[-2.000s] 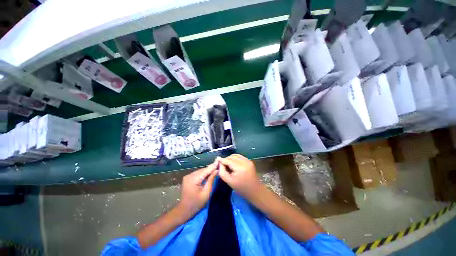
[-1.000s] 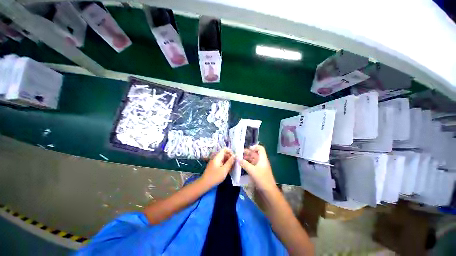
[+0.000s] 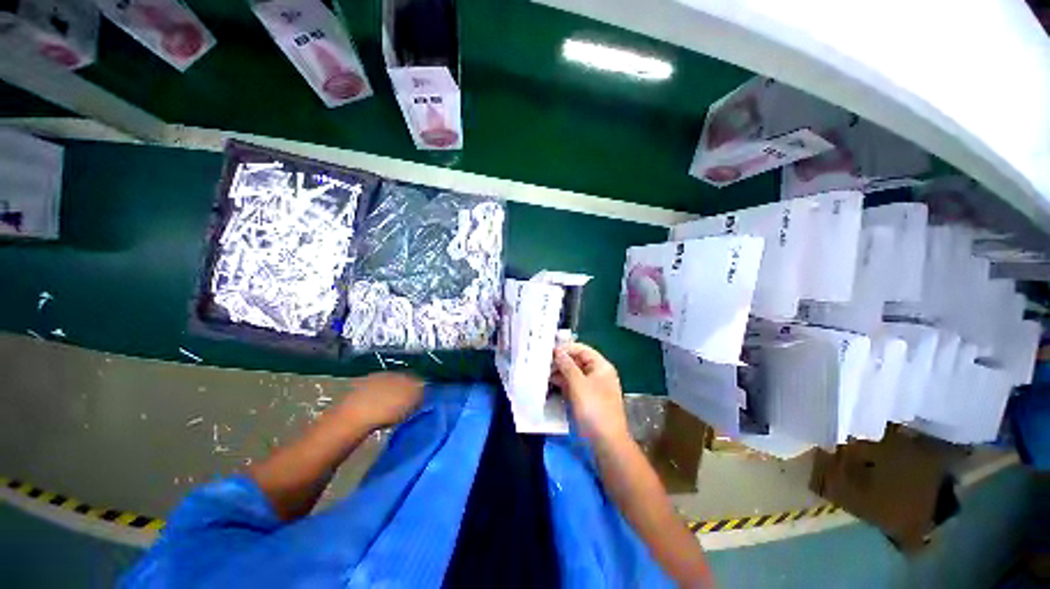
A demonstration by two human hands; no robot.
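Observation:
A white retail box [image 3: 532, 357] stands at the bench's front edge before me, its dark opening at its right side. My right hand [image 3: 587, 380] holds the box at that right side, fingers at the opening. My left hand [image 3: 386, 400] is blurred, low and left of the box, apart from it; its fingers cannot be made out. Left of the box, coiled white cables [image 3: 397, 320] lie on crumpled clear plastic. Further left, a black parts tray [image 3: 207, 276] holds a heap of thin white pieces [image 3: 282, 247].
Open white boxes [image 3: 881, 374] stand in rows at right. Printed boxes [image 3: 432, 109] stand on the far strip, left and right. A white shelf [image 3: 875, 86] curves across the upper right. Brown cartons [image 3: 881, 483] are below the bench at right. White scraps lie at left.
My left hand has left the box and moved left. My right hand stays on the box. The view has shifted, so the trays now appear further left.

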